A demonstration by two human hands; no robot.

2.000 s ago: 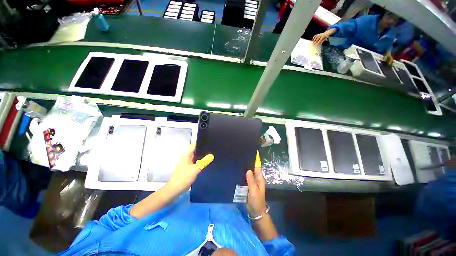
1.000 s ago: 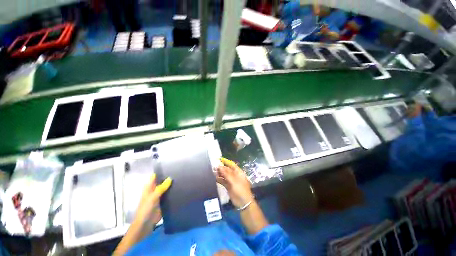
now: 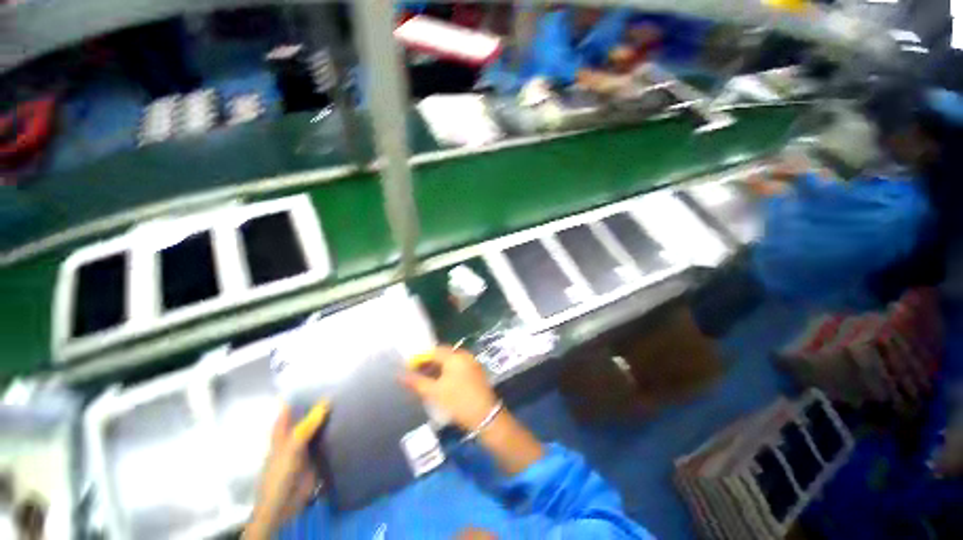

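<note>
A dark grey tablet [image 3: 364, 432], back up with a white label near its lower right end, is tilted in front of me. My left hand [image 3: 287, 454], with yellow finger cots, grips its left edge. My right hand [image 3: 452, 388] is at its upper right edge, fingers bent together; blur hides whether it pinches something. The tablet's far end is washed out by glare. A white foam tray [image 3: 93, 443] with pale tablets lies behind and left of it.
A three-slot tray [image 3: 63, 316] of black-screened tablets is on the green conveyor [image 3: 364, 232]. Another tray [image 3: 528, 322] and film scraps [image 3: 512, 348] lie to the right. A metal post [image 3: 389, 137] stands ahead. A person in blue [image 3: 845, 237] is at right; stacked trays [image 3: 729, 485] stand below.
The view has turned right and blurred. My left hand still holds the tablet. My right hand has bent its fingers over the tablet's upper right edge.
</note>
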